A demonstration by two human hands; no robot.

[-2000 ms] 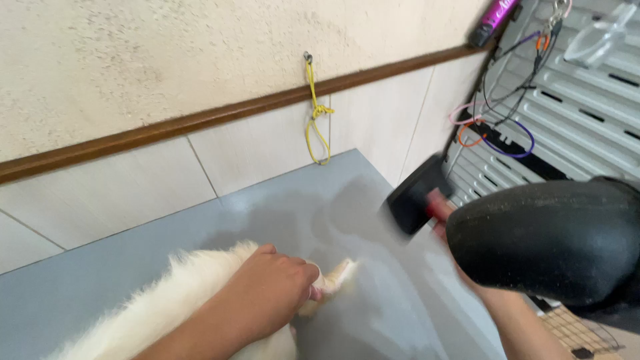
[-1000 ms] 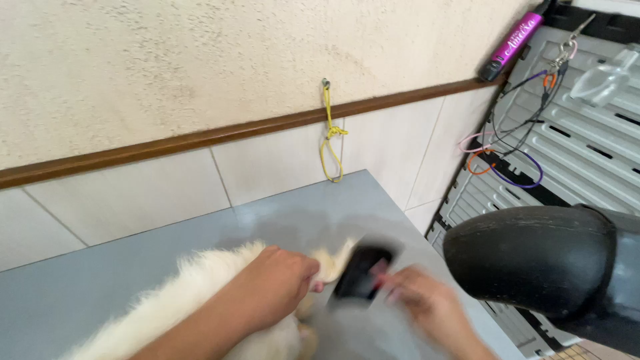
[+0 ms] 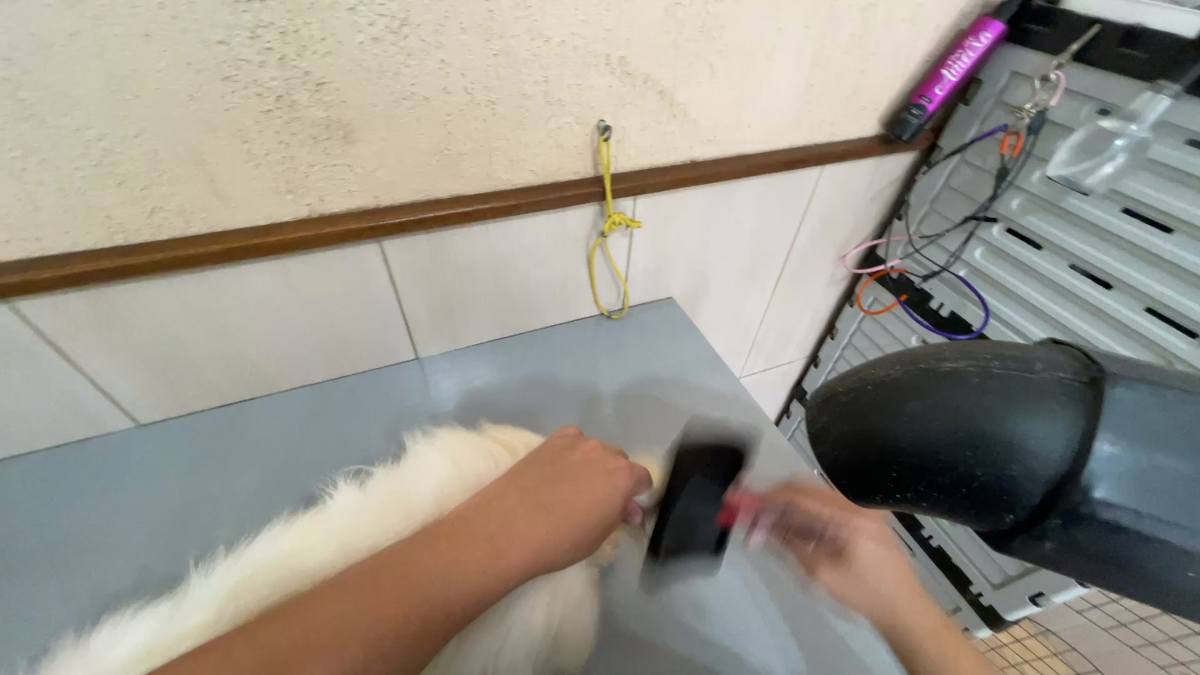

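A white, long-haired animal (image 3: 309, 544), its head not in view, lies on the grey table (image 3: 234, 403). My left hand (image 3: 586, 492) is closed around one of its legs, and my left forearm crosses over its body. To the right, my right hand (image 3: 825, 534) grips the red handle of a black-headed grooming brush (image 3: 697, 502), blurred by motion. The brush head is at the paw end of the held leg and hides most of it; whether it touches the hair I cannot tell.
A black dryer nozzle (image 3: 956, 431) juts in from the right, close to my right hand. Behind it, a grey plastic panel (image 3: 1116, 244) carries looped cords (image 3: 984, 305). A yellow cord loop (image 3: 609, 225) hangs from the wall; a purple canister (image 3: 952, 75) rests on the wooden rail (image 3: 394, 220).
Two seconds ago the brush was raised to the right of the leg, near the nozzle; my right hand has since brought it left to the paw. My left hand keeps its hold.
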